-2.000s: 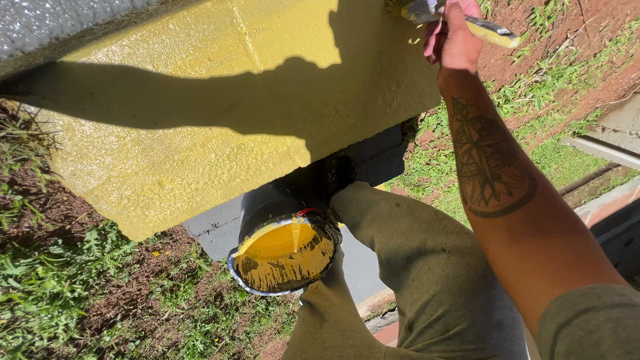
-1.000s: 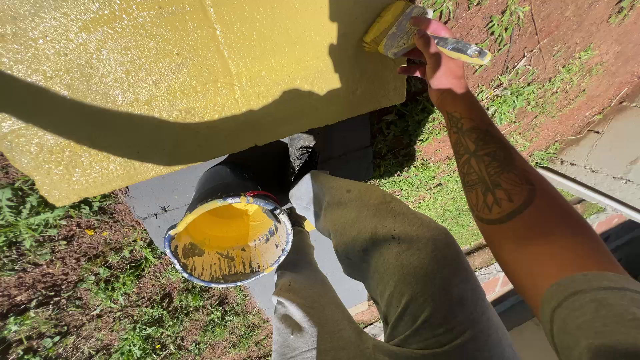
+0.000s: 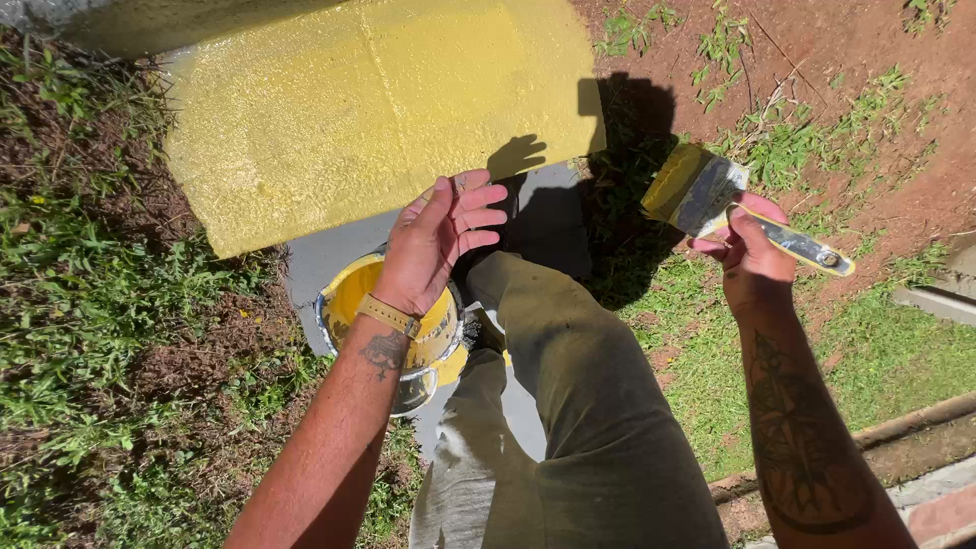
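My left hand (image 3: 446, 236) is empty with its fingers spread, palm up, above a bucket (image 3: 328, 324) that holds yellow paint. Its wrist and forearm cover part of the bucket. At the right, my right hand (image 3: 755, 244) grips a wide paintbrush (image 3: 709, 191) by its handle; yellow paint coats the bristles, which point up and left, off any surface. Wet-looking yellow paint covers the slab (image 3: 366, 114) at the top, whose near edge lies just beyond my left hand. A smaller paint-marked container or lid (image 3: 415, 390) shows beside the bucket, partly behind my forearm.
The bucket stands on a grey surface (image 3: 313, 259) by my legs. Grass and weeds (image 3: 91, 366) grow at the left, with bare reddish soil (image 3: 854, 46) at the upper right. A rough grey edge (image 3: 114, 23) borders the slab's top. Brick and concrete edging (image 3: 945, 503) lies at the lower right.
My left hand has come into view over the bucket. My right hand has moved the brush away from the yellow slab, out over the ground. The view has shifted.
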